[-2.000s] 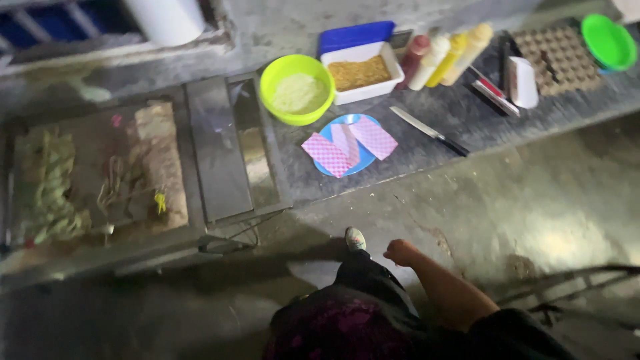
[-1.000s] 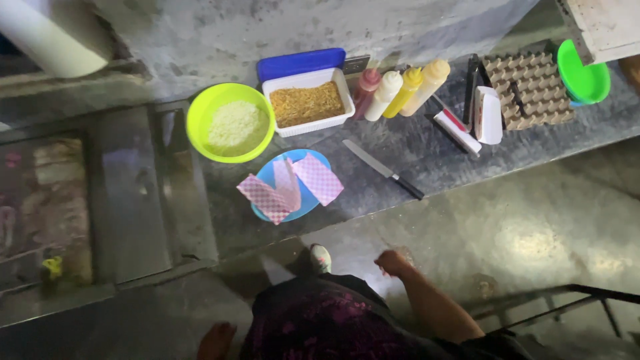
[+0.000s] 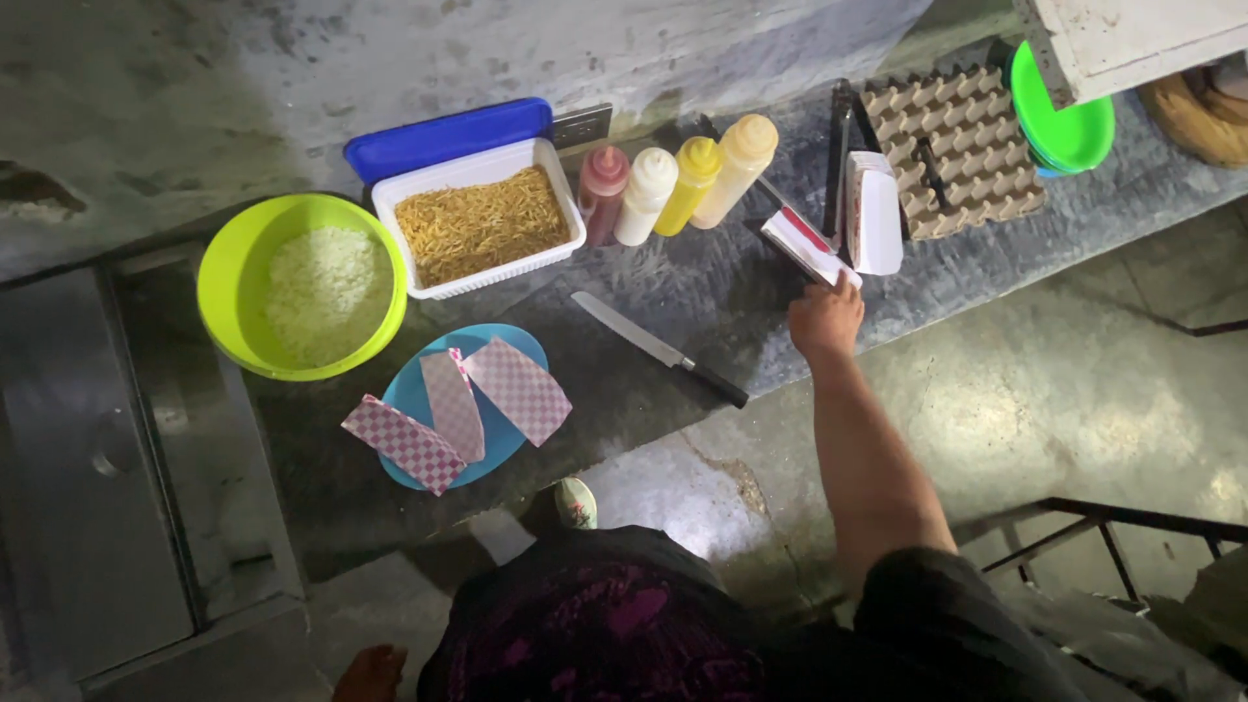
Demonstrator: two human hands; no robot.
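Observation:
My right hand (image 3: 827,317) reaches over the counter and touches the near end of a white pad or tray (image 3: 809,249) on which a red-handled utensil (image 3: 805,230) lies; its grip is unclear. Beside that is a white box-like item (image 3: 875,214). My left hand (image 3: 370,673) hangs low at the bottom edge, partly cut off. Left of my right hand lies a knife (image 3: 634,330) with a black handle. A blue plate (image 3: 502,453) holds checkered paper sleeves (image 3: 517,390).
Along the wall stand a lime-green bowl (image 3: 229,292) of white shreds, a white tub (image 3: 497,273) of golden strips, several squeeze bottles (image 3: 643,195), an egg carton (image 3: 955,146) and green plates (image 3: 1063,122). A metal railing (image 3: 1121,512) is at lower right.
My right hand has moved from above the floor, short of the counter, to the white pad with the red-handled utensil. The view has shifted rightward along the counter.

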